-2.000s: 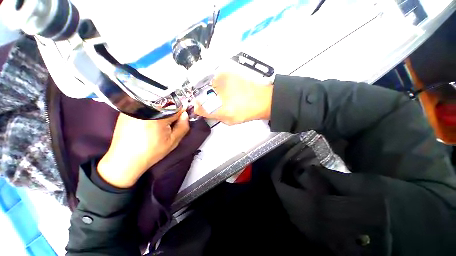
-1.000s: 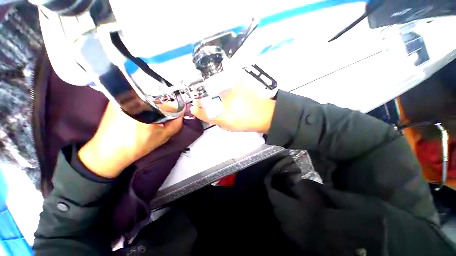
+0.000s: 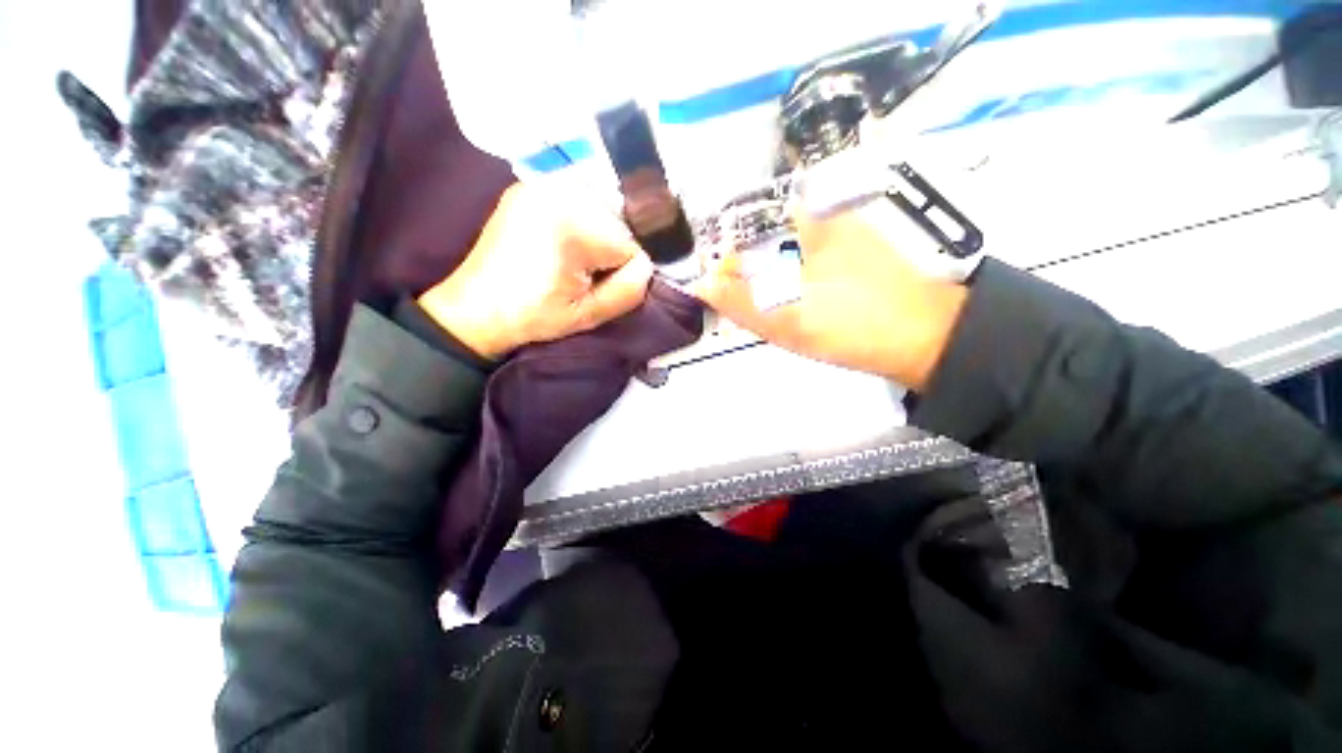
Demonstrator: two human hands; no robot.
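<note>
The dark purple lining (image 3: 567, 390) lies under and below my left hand and hangs over the table's front edge. My left hand (image 3: 552, 272) pinches the lining's edge just left of the presser foot area (image 3: 721, 236). My right hand (image 3: 846, 280) is at the right of the foot, fingertips close to the lining's edge; whether they grip it is not clear. The foot and needle are blurred by glare. The grey, black and white plaid shell (image 3: 243, 191) with a dark zipper-like edge (image 3: 336, 221) lies at the left, joined to purple cloth.
The white sewing machine with a blue stripe (image 3: 1060, 118) stands behind my hands. A dark slotted metal part (image 3: 936, 209) shows above my right hand. A ruler-marked edge (image 3: 765, 478) borders the table in front. A blue plastic crate (image 3: 147, 441) is at the far left.
The view has shifted, so hands and machine appear further right. The curved shiny part over my left fingers now looks smaller and covers less. More plaid and crate show. Both hands remain by the foot.
</note>
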